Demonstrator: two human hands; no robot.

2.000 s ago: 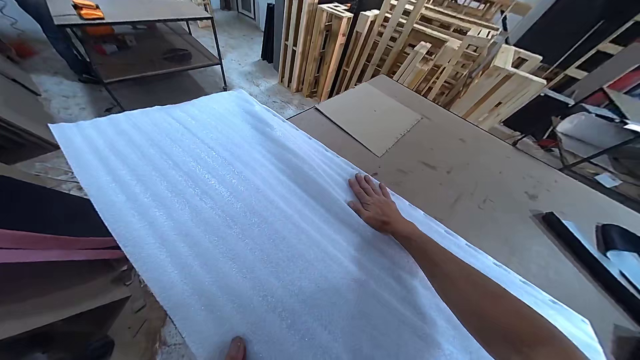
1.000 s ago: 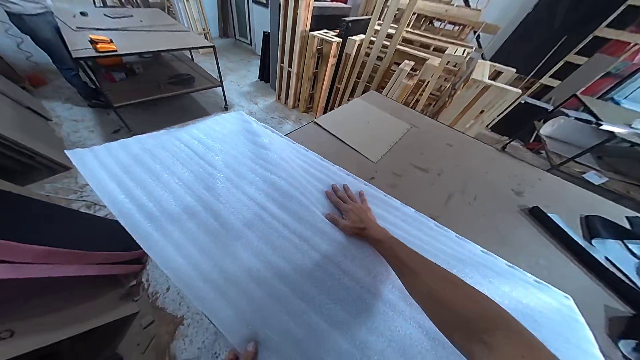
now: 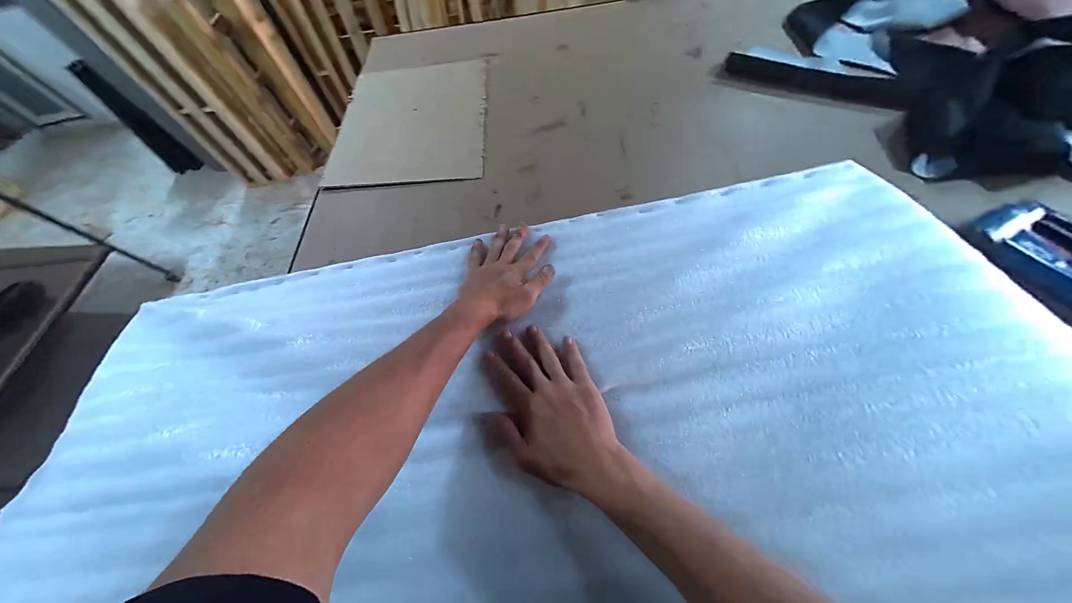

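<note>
A large sheet of white foam (image 3: 754,377) lies over the table, with faint ripples across it. My left hand (image 3: 507,272) is spread flat near the sheet's far edge, its fingertips by the edge. Nearer to me, just below and to the right of it, my right hand (image 3: 557,406) rests palm down on the foam with the fingers apart. Neither hand grips anything. The sheet's near edge is out of view.
A flat beige board (image 3: 410,126) lies on the brown tabletop (image 3: 578,126) beyond the foam. Wooden frames (image 3: 251,75) stand behind at the left. Black material (image 3: 971,109) is heaped at the far right, near a dark object (image 3: 1034,243) beside the foam. A lower table (image 3: 42,285) stands at left.
My left hand, earlier at the bottom edge of the view, has moved up onto the sheet near its far edge. The view has turned to the right and down.
</note>
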